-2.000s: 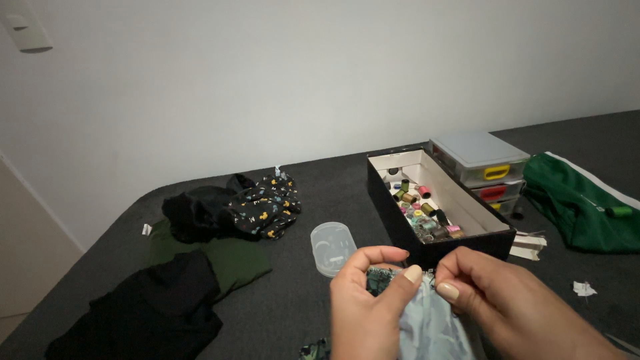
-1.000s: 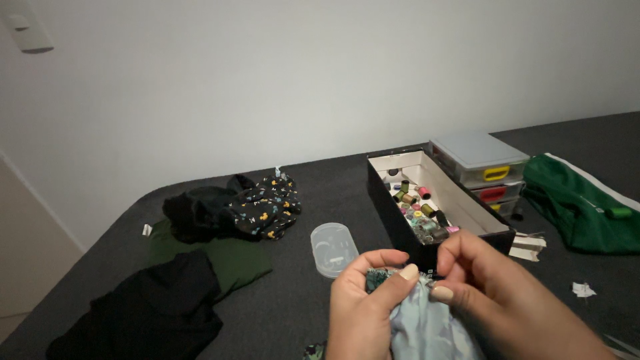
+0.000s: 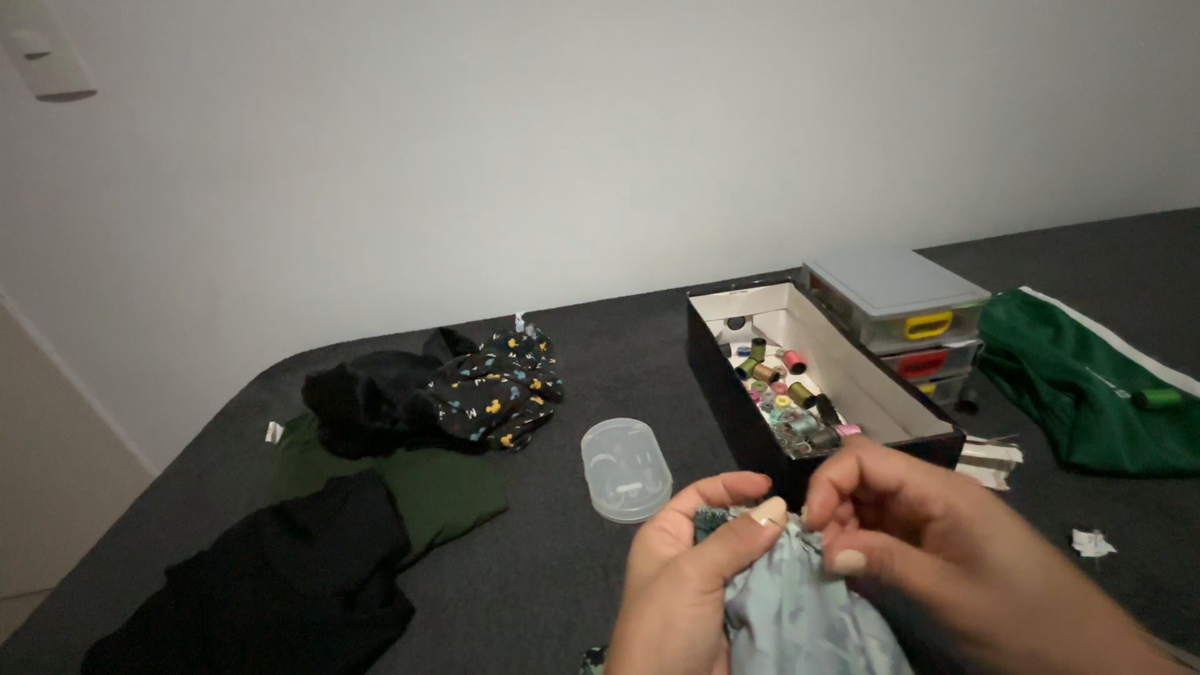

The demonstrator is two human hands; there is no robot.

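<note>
My left hand [image 3: 698,572] pinches the gathered edge of a pale blue-green patterned cloth [image 3: 802,600] between thumb and fingers, at the lower middle of the view. A darker patterned piece of the cloth shows by those fingertips. My right hand [image 3: 900,534] is at the same edge, just to the right, its index finger and thumb slightly apart near the gathers. Whether a needle or thread is between its fingers cannot be seen. Directly behind both hands stands a black open box [image 3: 834,347] holding thread spools [image 3: 764,373] and bobbins.
A clear plastic case [image 3: 626,469] lies left of the box. Stacked clear drawers [image 3: 895,295] stand behind it. On the right, a green cloth [image 3: 1069,394] carries a green spool [image 3: 1161,399]. Black garments [image 3: 272,581], a printed cloth [image 3: 497,389] and dark green fabric [image 3: 450,487] lie left.
My right hand has shifted slightly at the cloth's edge, its thumb and index finger now a little farther apart. My left hand keeps its pinch.
</note>
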